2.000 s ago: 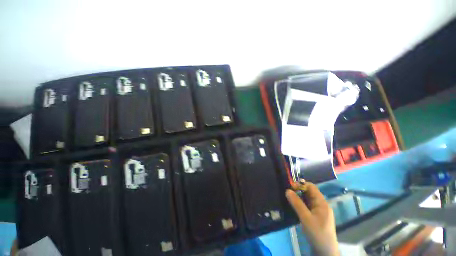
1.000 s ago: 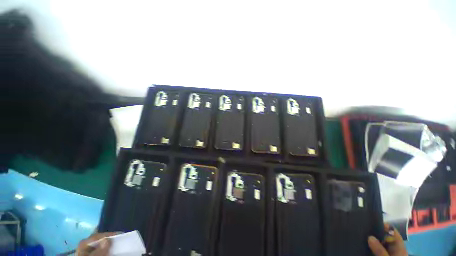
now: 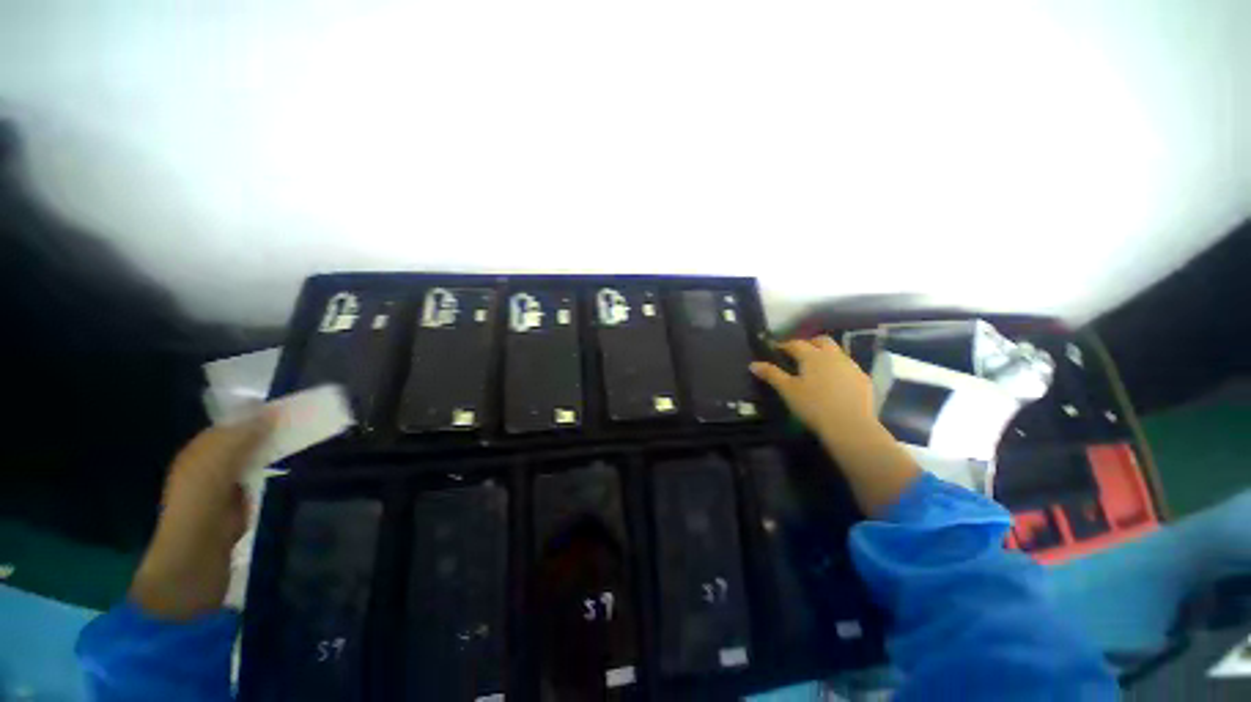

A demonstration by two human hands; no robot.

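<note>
The far black tray (image 3: 528, 442) holds several open-backed phones (image 3: 542, 364). Most have a white-green patch at the top; the rightmost phone (image 3: 718, 359) has a dark, greyish top instead. The near black tray (image 3: 391, 576) holds several dark phones (image 3: 457, 562), some with a handwritten mark like "59" and a small pale label at the bottom. My left hand (image 3: 206, 501) holds a white label sheet (image 3: 305, 422) at the trays' left side. My right hand (image 3: 823, 391) has its fingers on the far tray's right edge; a small dark-yellowish thing by the fingertips is unclear.
A red-orange parts bin (image 3: 1125, 487) is at the right, with white-bordered film sheets (image 3: 947, 405) and crumpled clear wrap (image 3: 1015, 364) on it. White paper (image 3: 240, 377) lies left of the trays. A white wall is behind.
The tray with the grey-topped phone has moved from the near place to the far one. A tray of marked phones now shows in front. Both hands are higher, with blue sleeves in view.
</note>
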